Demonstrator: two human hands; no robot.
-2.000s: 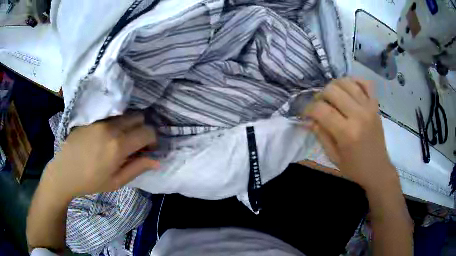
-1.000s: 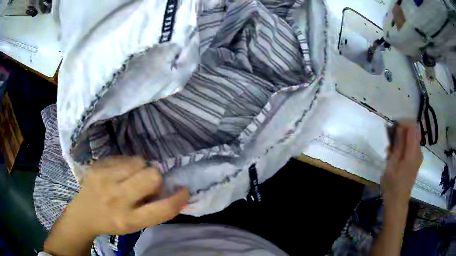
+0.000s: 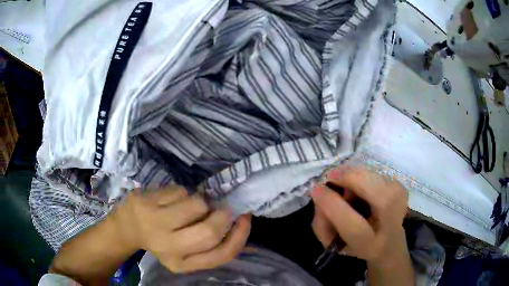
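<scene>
A garment of white lining [image 3: 72, 72] and grey striped cloth [image 3: 279, 78] lies open before me, its inside bunched. A black printed tape [image 3: 120, 72] lies on the lining at left. My left hand [image 3: 184, 226] pinches the puckered overlocked seam edge [image 3: 279, 198] at the near side; its fingertips partly hide the cloth. My right hand [image 3: 360, 215] is closed around small black snips [image 3: 330, 252], mostly hidden in the palm, one dark end pointing down left. Its fingertips are at the seam edge, right of my left hand; whether they grip it is unclear.
The white table edge with a printed ruler [image 3: 441, 195] runs at right. The sewing machine head [image 3: 474, 33] is at upper right, above its metal bed [image 3: 413, 95]. Black-handled shears [image 3: 484, 145] lie on the right. Striped cloth hangs off the table at left.
My right hand left the cloth, reached right to the table and came back holding the black snips. The garment has been turned; the long printed tape now shows at upper left.
</scene>
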